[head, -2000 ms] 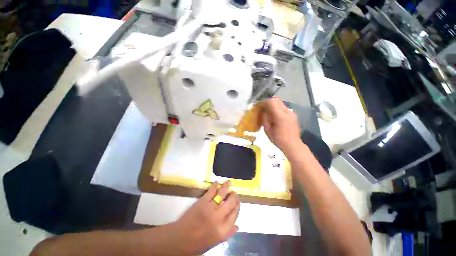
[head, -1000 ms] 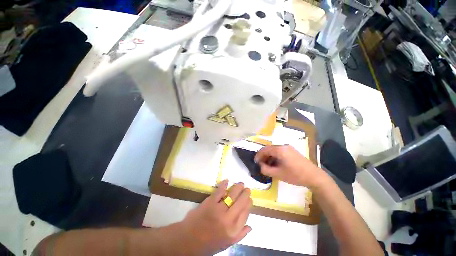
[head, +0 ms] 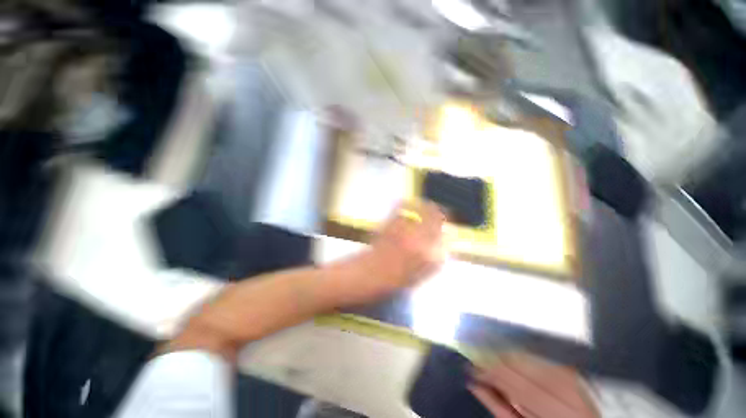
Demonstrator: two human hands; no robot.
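The view is blurred. The template (head: 568, 220), with a yellow and brown border, lies under the machine head. A black fabric piece (head: 458, 198) shows in its yellow-edged window. My left hand (head: 413, 237), with a yellow ring-like band on a finger, is at the window's lower left corner; its fingertips are too blurred to read. My right hand (head: 536, 388) is at the bottom edge of the picture, partly cut off, its fingers beside another black piece (head: 442, 384) at the table's front edge. I cannot tell whether it grips that piece.
The white machine head (head: 360, 73) is above the template. Black fabric (head: 192, 233) lies left, with a larger black pile (head: 151, 90) at far left. Another black piece (head: 617, 178) is right of the template. Yellow tape (head: 368, 328) runs along the front edge.
My right hand has left the window and moved down to the front edge. The black piece it held raised there a second ago is replaced by flat black in the window. The camera view has shifted.
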